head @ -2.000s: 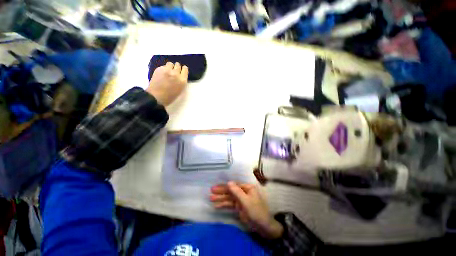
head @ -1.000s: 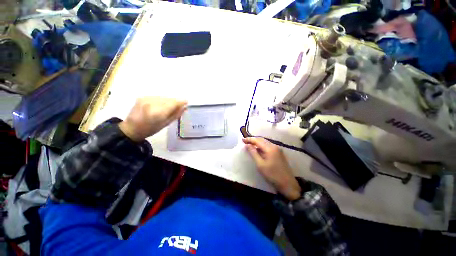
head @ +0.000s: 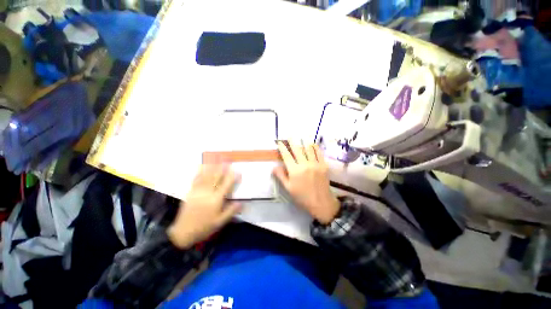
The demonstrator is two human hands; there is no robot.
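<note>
The template (head: 254, 181) lies on the table in front of me, with an orange strip along its top side and a pale rectangle inside a dark outline. Another thin dark outline shows above the strip; whether it is an opened clear sheet, I cannot tell. My left hand (head: 208, 202) rests on the template's left side, blurred, thumb apart. My right hand (head: 308, 181) lies flat on its right side, fingers spread near the strip's end. Neither hand visibly grips anything. A black fabric piece (head: 231, 48) lies flat farther back.
The sewing machine head (head: 402, 114) stands to the right, its needle area near my right hand. Dark and grey cut pieces (head: 426, 208) lie under its arm. Grey-blue sheets (head: 48, 130) are piled left of the table (head: 154, 121). Fabric scraps surround the table.
My left hand has moved from the template's upper left edge down onto its left side. My right hand has moved left onto the template. The orange strip and upper outline now show.
</note>
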